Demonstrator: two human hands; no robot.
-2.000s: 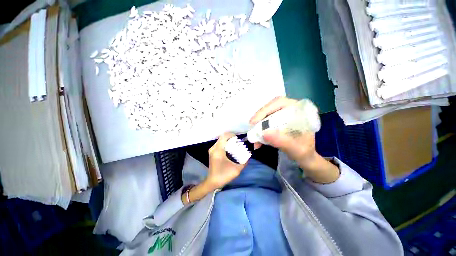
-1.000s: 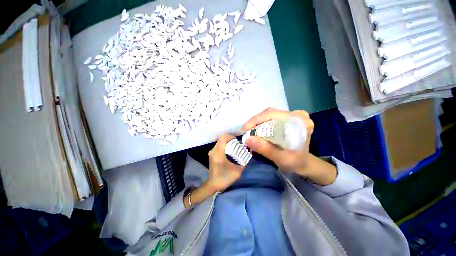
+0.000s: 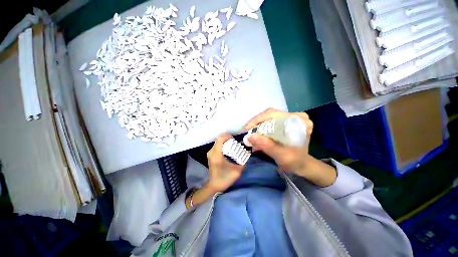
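Observation:
My left hand point(image 3: 222, 165) is closed around a bundle of white strips point(image 3: 236, 152), its ridged ends facing up with dark gaps between them. My right hand point(image 3: 286, 150) holds a small translucent bottle point(image 3: 281, 129) tipped over, with its printed label showing and its base toward the right. The bottle's narrow end is at the right edge of the bundle; my fingers hide the tip, and I cannot tell if it touches. A large heap of small white leaf-shaped pieces point(image 3: 160, 80) lies on the white-grey board point(image 3: 251, 103) beyond my hands.
A layered stack of sheets point(image 3: 42, 165) with white strips point(image 3: 30, 75) stands at the left. A right stack bears a row of white strips point(image 3: 414, 47) above a blue crate point(image 3: 369, 143). Crumpled white material point(image 3: 248, 6) lies at the board's far edge. A white sheet point(image 3: 135, 201) hangs left of my lap.
The bottle has tilted and moved slightly left and down, over the bundle's right edge. Both hands keep their hold. The whole view has shifted a little.

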